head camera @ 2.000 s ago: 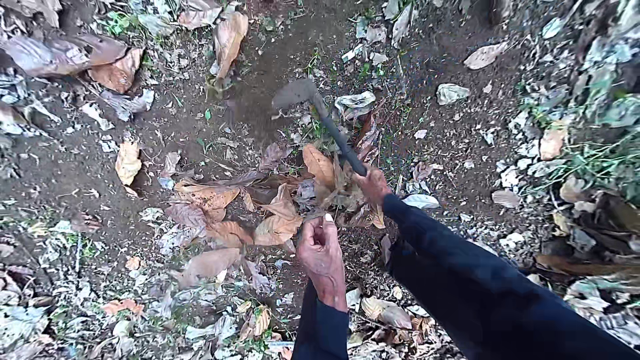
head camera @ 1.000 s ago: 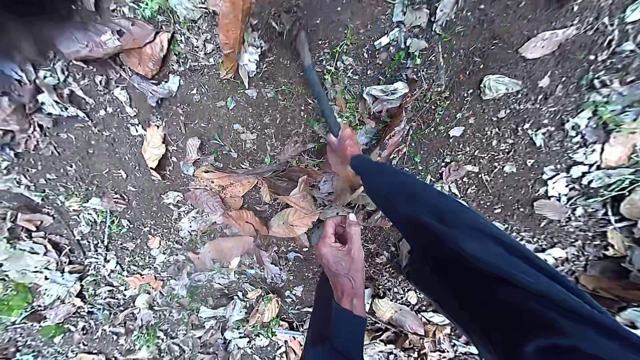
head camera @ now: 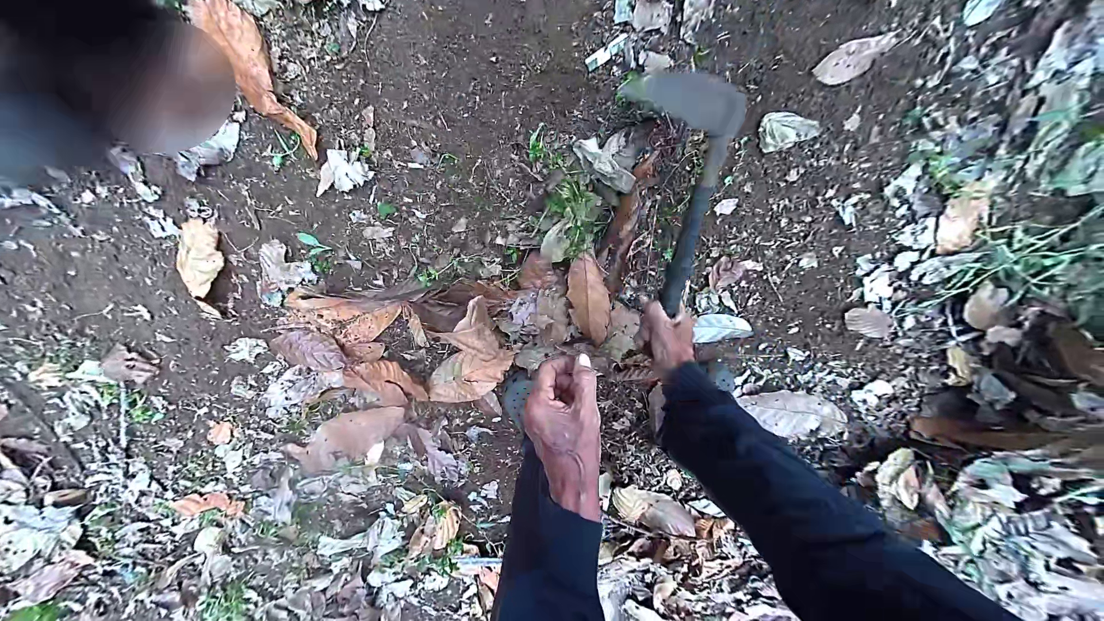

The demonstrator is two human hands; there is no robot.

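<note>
My right hand (head camera: 668,341) grips the dark handle of a short hoe (head camera: 687,233), whose blurred metal head points up and left over the soil. To its left, my left hand (head camera: 565,423) is curled with thumb and fingertips together, and no object shows in it. Just beyond both hands lies a heap of dry brown leaves (head camera: 470,354), with one upright orange-brown leaf (head camera: 588,297) near its right side. A reddish-brown root or stick (head camera: 623,228) and a small green tuft of weeds (head camera: 573,207) are left of the hoe handle.
Bare soil (head camera: 483,78) stretches across the upper middle. Leaf litter (head camera: 216,552) covers the lower left, and grass (head camera: 1026,259) with more litter lines the right. A dark blurred shape (head camera: 103,86) fills the upper left corner. Parts of dark shoes show beside my hands.
The hoe has swung: its head was at upper left of my right hand and is now above it, slightly right. My left hand remains curled near the leaf heap.
</note>
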